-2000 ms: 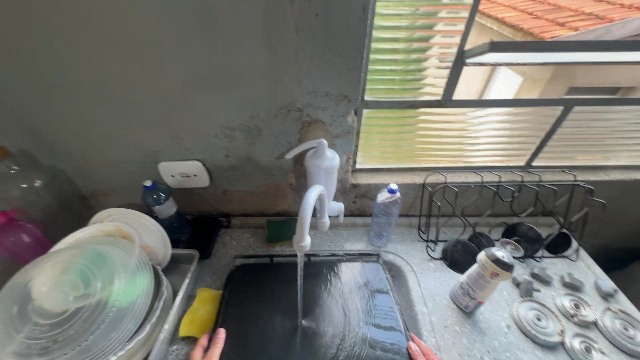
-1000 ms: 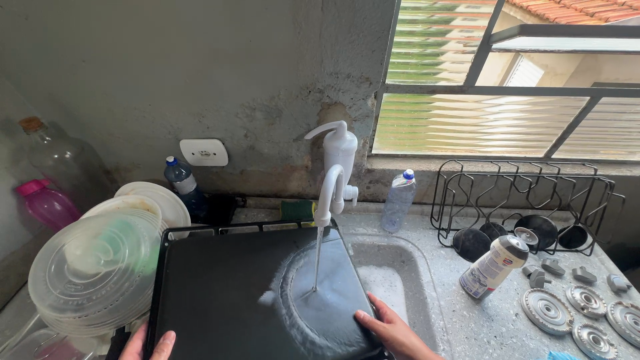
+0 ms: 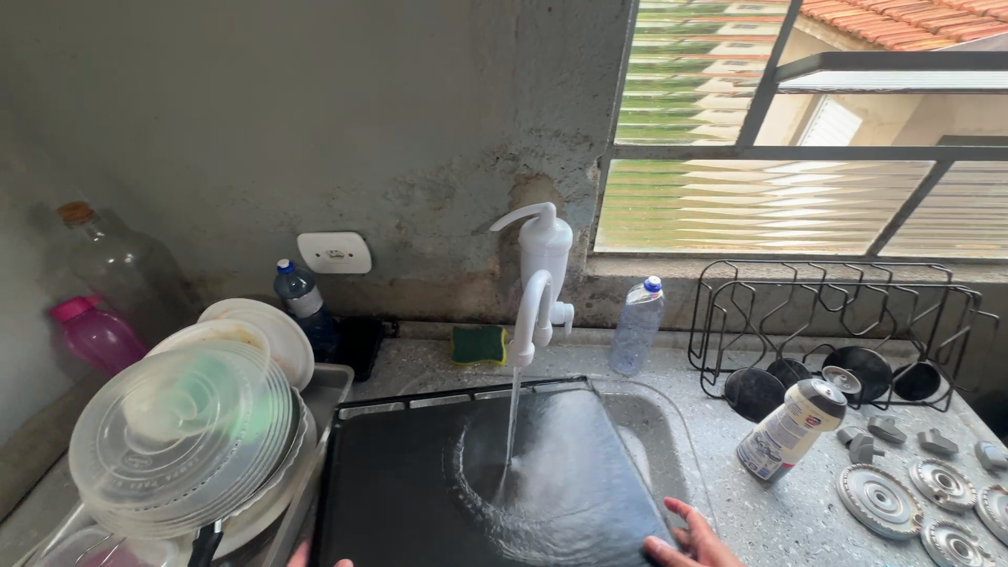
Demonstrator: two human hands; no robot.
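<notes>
A large black rectangular tray-like panel [image 3: 409, 488] lies over the sink [image 3: 669, 425], with water running onto it from the white plastic faucet [image 3: 532, 315]. At its lower right edge, my right hand [image 3: 687, 535] grips it, thumb on top. My left hand [image 3: 319, 557] holds its lower left edge, mostly cut off by the frame's bottom. A green and yellow sponge [image 3: 479, 346] rests behind the sink, left of the faucet.
Stacked plastic lids and plates [image 3: 181, 441] stand on the left beside a pink bottle [image 3: 98, 335]. Clear bottle [image 3: 636, 327], cleaner bottle [image 3: 791, 429], black wire rack [image 3: 835, 315] and stove burner parts [image 3: 880, 500] are on the right of the speckled counter [image 3: 787, 512].
Two seconds ago the black panel sat more squarely over the sink; it then appeared shifted left, exposing the basin's right side. Both hands remain at its edges, and water still runs onto it.
</notes>
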